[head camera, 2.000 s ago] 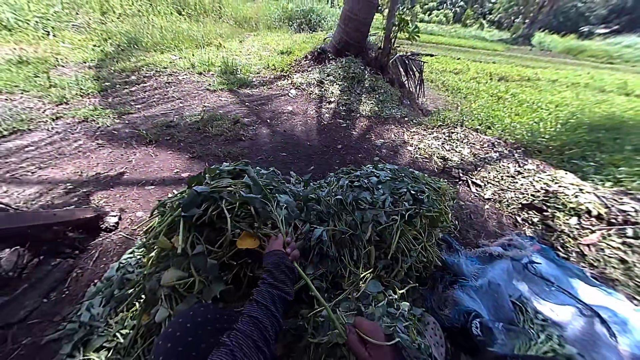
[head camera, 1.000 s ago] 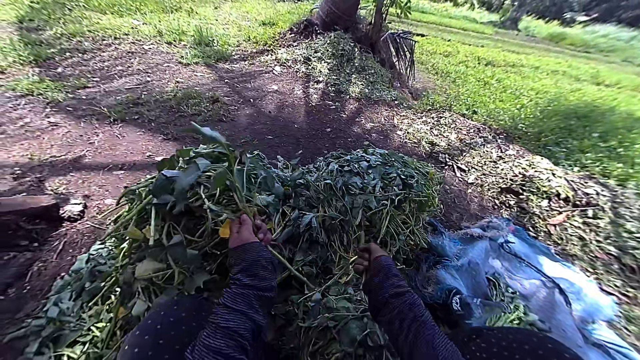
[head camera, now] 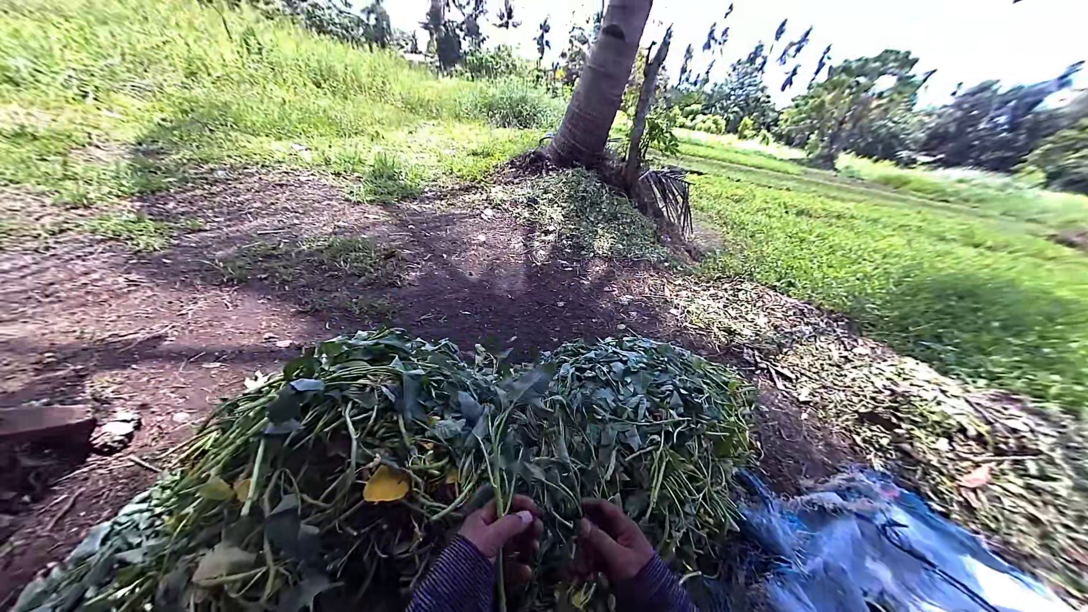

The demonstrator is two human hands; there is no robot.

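Note:
A large heap of cut leafy green vines [head camera: 646, 399] lies before me, with long pale stems and a few yellow leaves. At its near edge my left hand [head camera: 503, 527] pinches an upright green stem [head camera: 500, 450] between thumb and fingers; leaves top the stem, and its lower end hangs below the hand. Close on the right, my right hand [head camera: 614, 540] has its fingers bent around thin greenery, partly hidden by its own fingers and leaves. Both wrists are in dark striped sleeves. A yellow leaf [head camera: 386, 484] rests on the heap left of my left hand.
A blue woven plastic sheet [head camera: 884, 544] lies at the lower right. Dry plant litter [head camera: 918, 425] runs beyond it. A leaning tree trunk [head camera: 599, 85] stands past the bare soil [head camera: 527, 306], with grass on both sides. A dark block [head camera: 47, 422] sits at the far left.
My right hand, lower right on a long stem two seconds ago, is now close beside my left hand. The left hand holds its stem more upright. The view has tilted up.

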